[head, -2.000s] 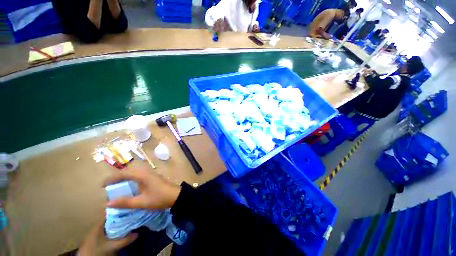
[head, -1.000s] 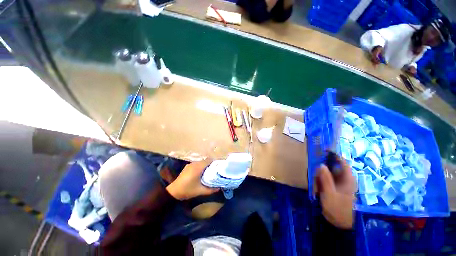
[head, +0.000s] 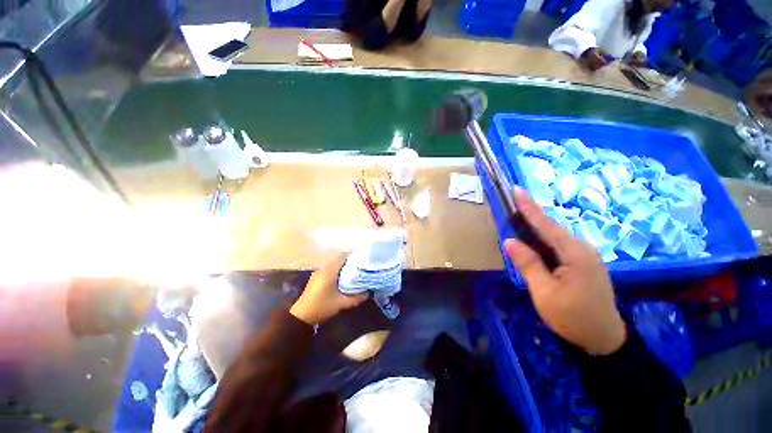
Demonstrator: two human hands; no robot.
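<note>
My right hand (head: 576, 292) is closed round the black handle of a mallet (head: 499, 173), raised in front of the upper crate with its blurred head over the green belt. My left hand (head: 326, 292) holds a pale-blue figure lower body (head: 372, 279) over my lap, at the bench's front edge. A pale squarish insert block (head: 383, 252) sits at the top of the figure part. How deep it sits is hidden. The mallet head is apart from the block.
A blue crate (head: 622, 272) of pale blocks stands at right, another beneath it. Red pen-like tool (head: 369, 203), small white bottle (head: 421, 204), white cup (head: 405, 167) and pale pad (head: 465, 188) lie on the bench (head: 449, 245). White bottles (head: 224, 154) and bright glare are at left; people sit across.
My right hand has lifted the mallet, its head now up and to the left. My left hand still holds the figure part with the block. The view has shifted.
</note>
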